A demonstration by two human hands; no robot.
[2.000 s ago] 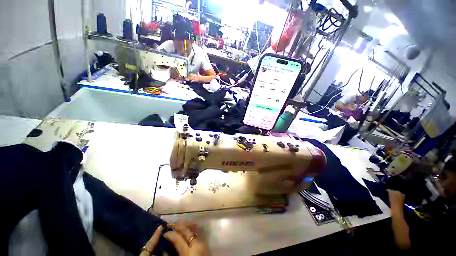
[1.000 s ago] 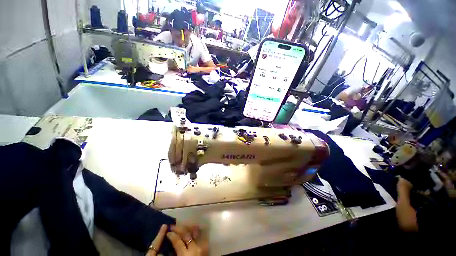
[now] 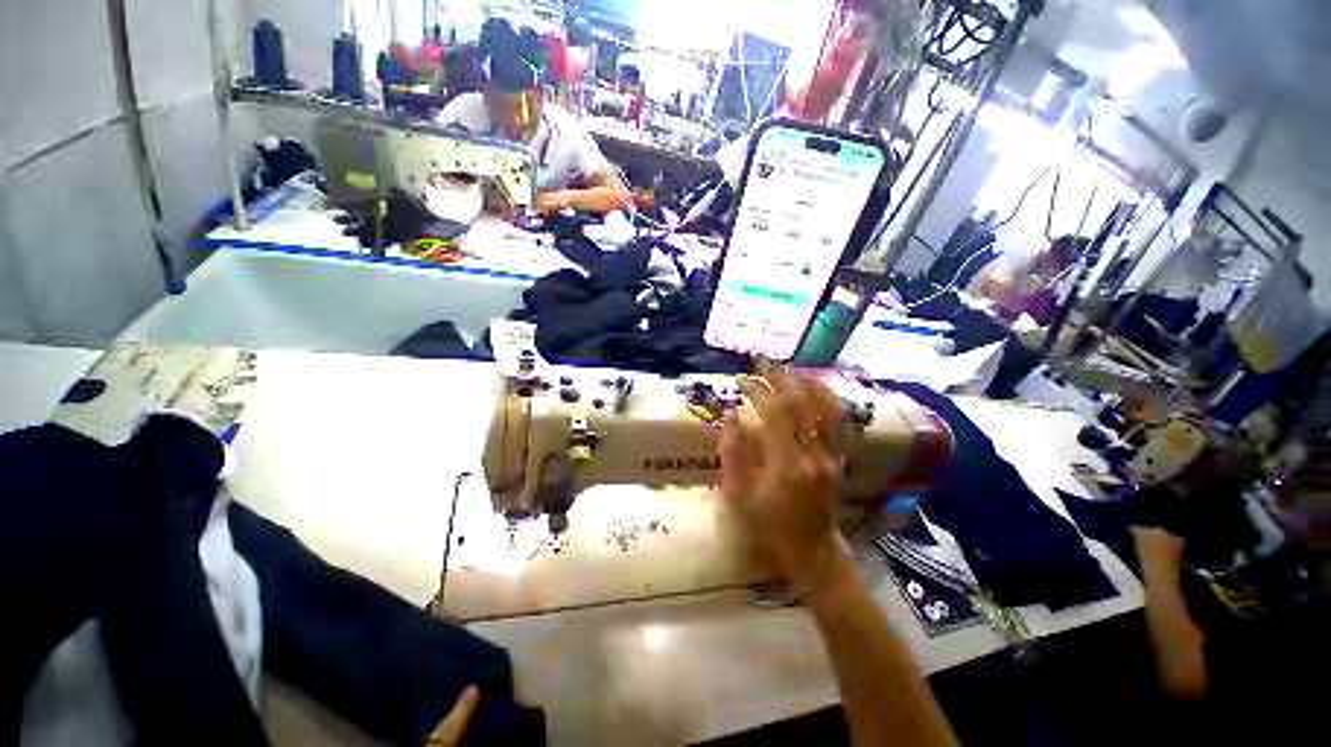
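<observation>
A smartphone with a lit white screen stands upright behind the sewing machine. The cream sewing machine has a dark red right end. My right hand is raised in front of the machine head, fingers pointing up near the phone's lower edge; it is slightly blurred and shows nothing held. A dark garment with pale inner parts lies left of the machine. My left hand is mostly cut off by the bottom edge; only a finger shows against the garment's end, so its grip is unclear.
Dark cut cloth lies right of the machine, beside striped trim and a black card. A dark cloth heap lies behind. A person sits at another machine beyond; another person's arm shows at the right.
My right hand has left the garment's end and moved up and right to the machine head, below the phone. My left hand now shows only a finger at the bottom edge.
</observation>
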